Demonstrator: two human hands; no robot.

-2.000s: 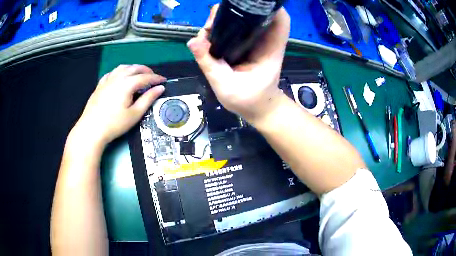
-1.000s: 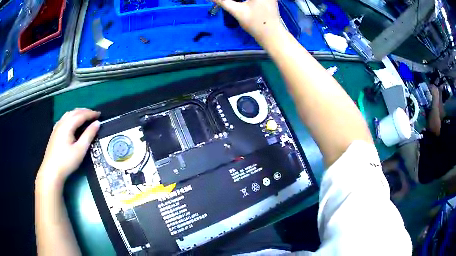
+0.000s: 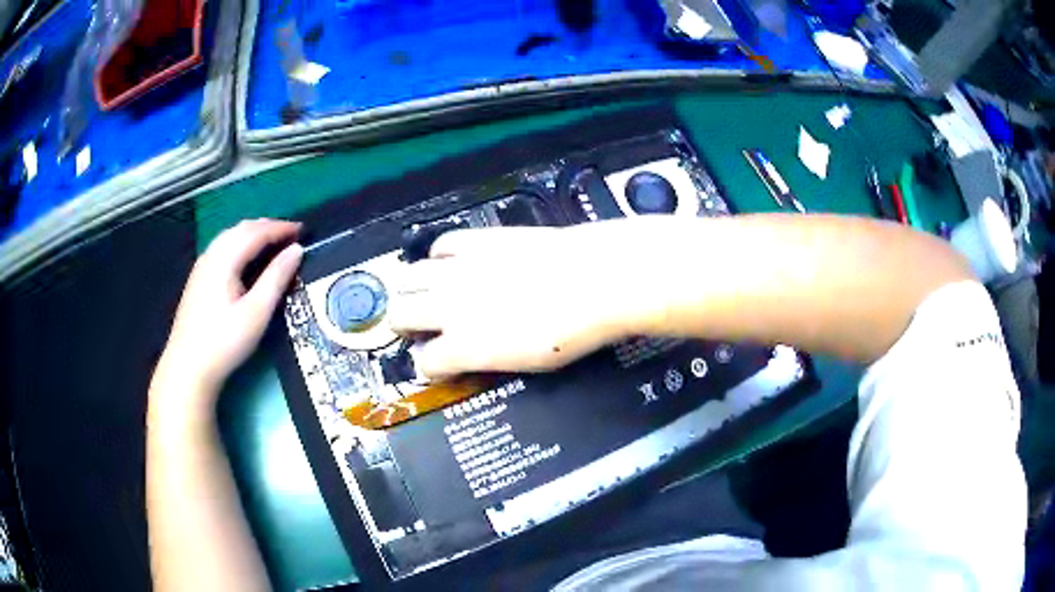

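Observation:
An opened laptop base lies tilted on the bench, with a black battery pack (image 3: pixel 555 434) along its near side. A round fan (image 3: pixel 356 302) sits at its left and another fan (image 3: pixel 650 193) at its right. An orange-yellow flex or tape (image 3: pixel 411 406) lies beside the battery. My left hand (image 3: pixel 237 289) holds the base's far left corner between thumb and fingers. My right hand (image 3: pixel 492 303) reaches across the base, its fingertips down beside the left fan. It hides the middle boards. Whether it holds anything cannot be told.
Blue-lined trays (image 3: pixel 463 58) stand behind the bench, with a red bin (image 3: pixel 150 58) at far left. A white cup (image 3: pixel 987 241), thin pens or tools (image 3: pixel 773 179) and white scraps (image 3: pixel 813 152) lie at right. A black mat (image 3: pixel 87 382) is at left.
My right hand first held a black cylindrical object above the base, then reached to the blue tray. It is now down by the left fan, without the cylinder in view. My left hand stays at the corner.

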